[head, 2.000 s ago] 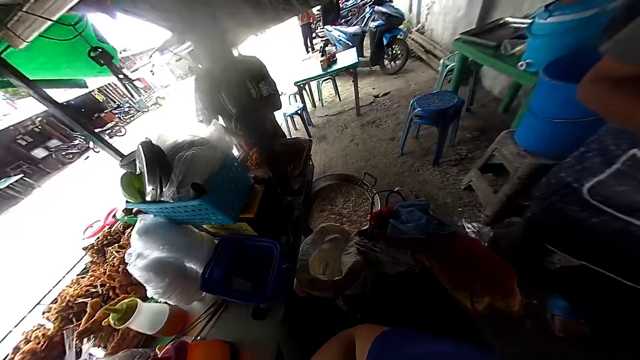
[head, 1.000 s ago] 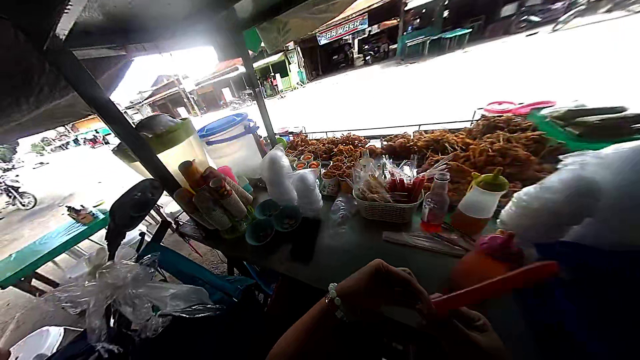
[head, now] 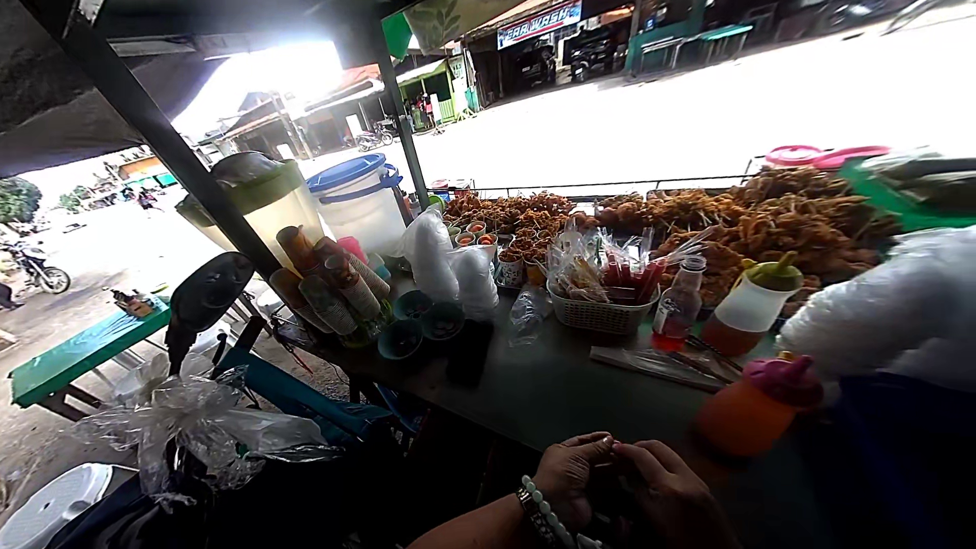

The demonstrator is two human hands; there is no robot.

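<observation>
Over the near edge of the dark counter (head: 534, 389), my left hand (head: 568, 476) and my right hand (head: 663, 488) meet at the fingertips. A beaded bracelet and a metal band are on my left wrist. Whether anything small is between the fingers cannot be told. Right of my hands stands an orange squeeze bottle with a pink lid (head: 762, 408). Behind it are a white dispenser with a green-yellow lid (head: 755, 305), a glass bottle of red liquid (head: 679, 305) and a basket (head: 598, 311) of wrapped items. A flat plastic packet (head: 656, 364) lies before them.
Fried food (head: 770, 217) is heaped along the counter's back. Stacked paper cups (head: 335, 293), small bowls (head: 400, 339) and a dark flat object (head: 469, 354) sit at left. White plastic bags (head: 892, 305) bulge at right. A metal post (head: 404, 126) rises behind; a green table (head: 91, 347) stands outside.
The view has swung from the stools and pan to the counter. One second ago a red-orange elongated object was at my right hand; it no longer shows there. My fingertips now meet.
</observation>
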